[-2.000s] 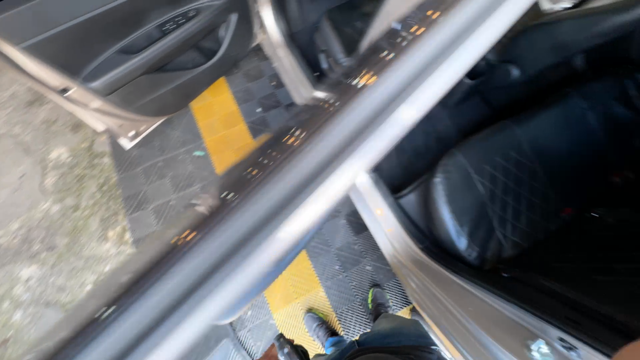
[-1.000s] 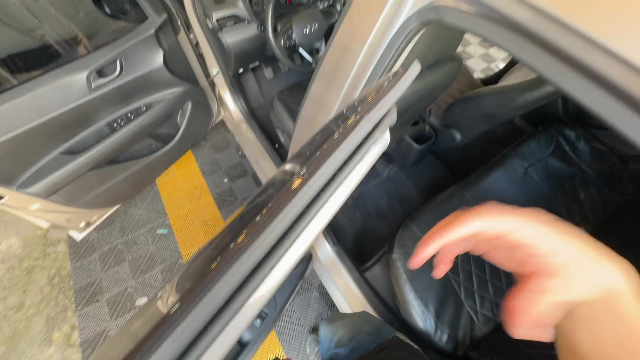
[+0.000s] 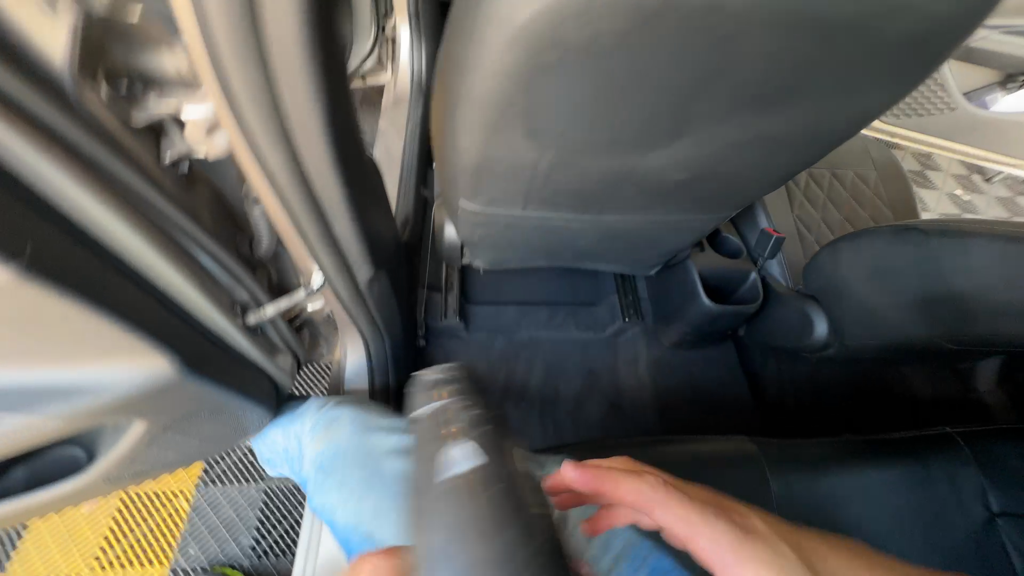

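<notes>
A dark, glossy cylindrical object, blurred, rises from the bottom edge. Part of my left hand shows at its left side, closed around its lower part; most of that hand is out of frame. My right hand reaches in from the lower right, fingers apart and holding nothing, just right of the object and over the black rear seat. Light blue denim of a trouser leg lies left of the object, with more denim below my right hand.
A grey front seatback stands ahead, above the dark footwell carpet. The centre console has a cup holder and a seat-belt buckle beside it. On the left are the open car door, its check strap and grey and yellow floor tiles.
The view has moved from outside the door to the rear door opening. My right hand, over the rear seat a second ago, is now beside the dark object, which has come into view with my left hand.
</notes>
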